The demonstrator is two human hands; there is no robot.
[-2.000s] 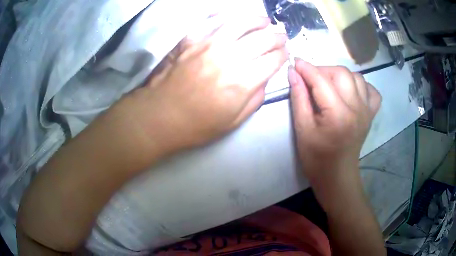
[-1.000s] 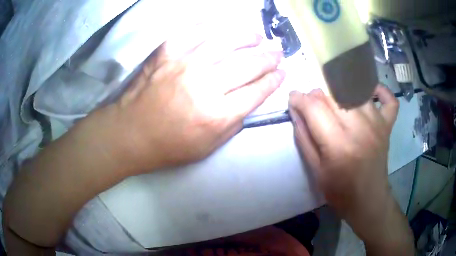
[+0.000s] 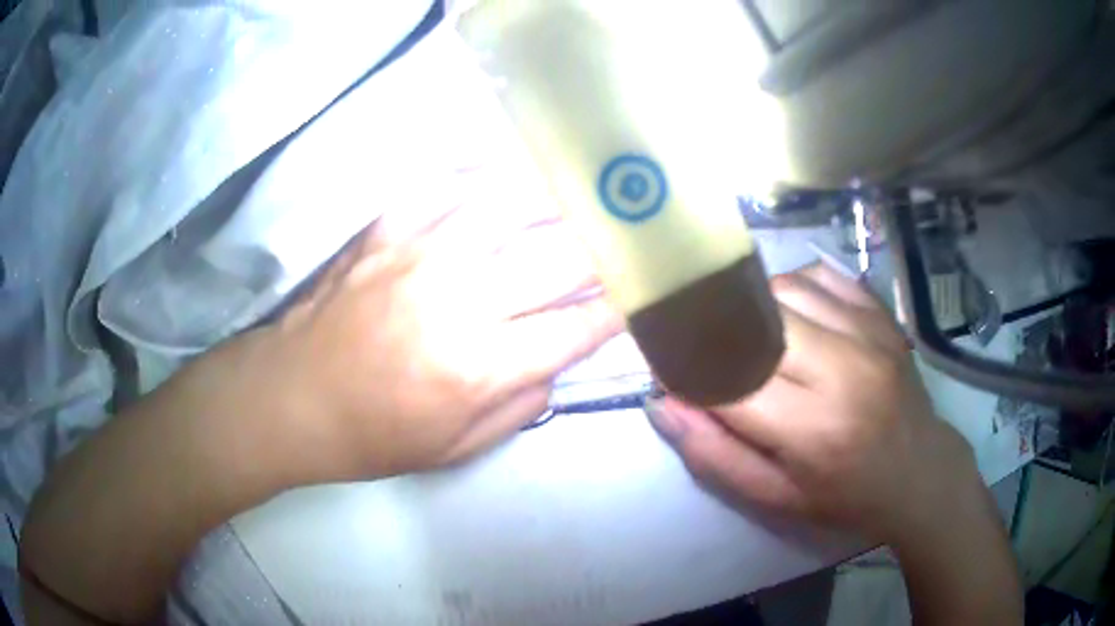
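Note:
Pale grey-white cloth lies bunched at the left and turns pure white under the lamp. My left hand lies palm down on the bright cloth, fingers spread and pointing right. My right hand is right of it, thumb and fingers bent at the table by the slide edge; whether they pinch cloth is hidden. The cream-yellow bar with a blue ring and brown rounded end hangs over the right fingertips and hides them partly. Needle and presser foot cannot be made out.
The white table curves along the front. A metal slide edge shows between the hands. The machine head fills the top right, with a curved dark metal rod below it. Dark clutter lies at the far right.
The machine head and yellow bar now sit larger and further left and lower in view. Both hands appear lower; the bar now covers the right fingertips. The left hand stays flat.

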